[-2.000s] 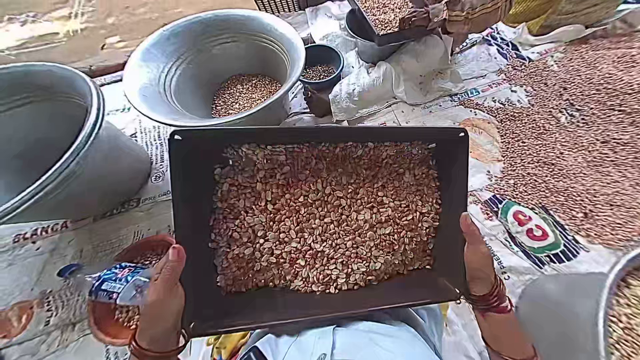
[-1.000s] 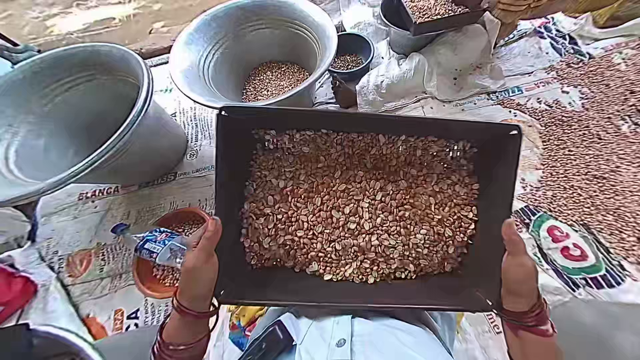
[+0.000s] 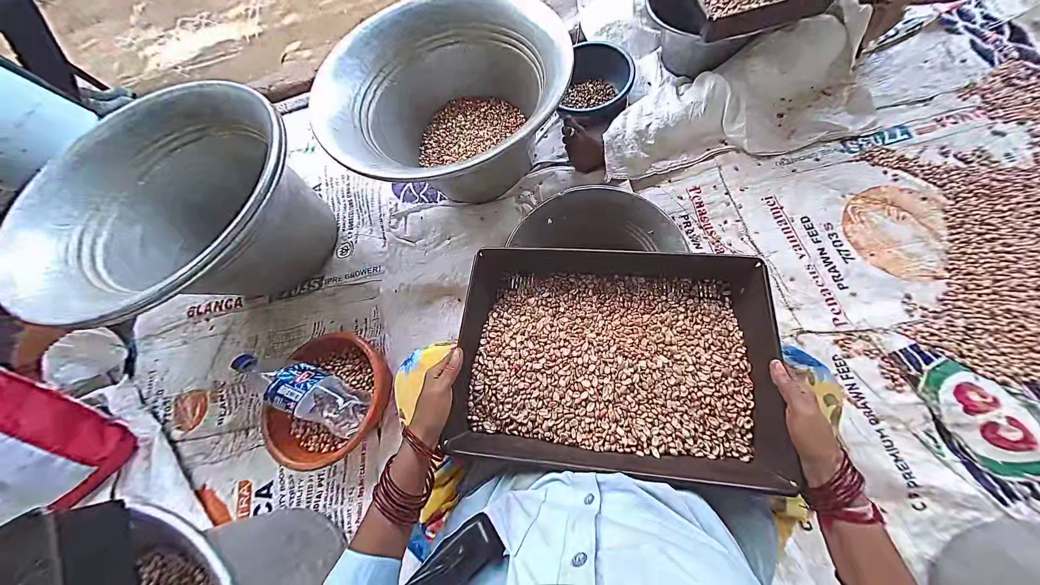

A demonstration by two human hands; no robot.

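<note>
My left hand (image 3: 435, 396) grips the left side of a dark rectangular tray (image 3: 626, 471), and my right hand (image 3: 807, 414) grips its right side. Shelled nuts or beans (image 3: 613, 366), reddish-brown, spread across the tray's bottom. Both hands show thumbs at the rim; the other fingers are mostly hidden beneath. The tray is held above my lap. Just beyond its far edge, partly covered by it, a round metal basin (image 3: 597, 215) shows. Left of my left hand, an orange clay bowl (image 3: 378, 390) holds more of the kernels, with a plastic bottle (image 3: 313, 398) lying across it.
Printed woven sacks (image 3: 812, 236) cover the ground. Nested metal tubs (image 3: 276, 219) stand at left, and a wide metal basin (image 3: 487, 175) with kernels stands beyond. A small dark bucket (image 3: 621, 81) is near another tray (image 3: 772, 20). Loose kernels (image 3: 991, 244) spread at right.
The far rim of a round metal basin now shows beyond the tray; it was not visible in the earlier frames. Both hands keep hold of the tray. The view has shifted.
</note>
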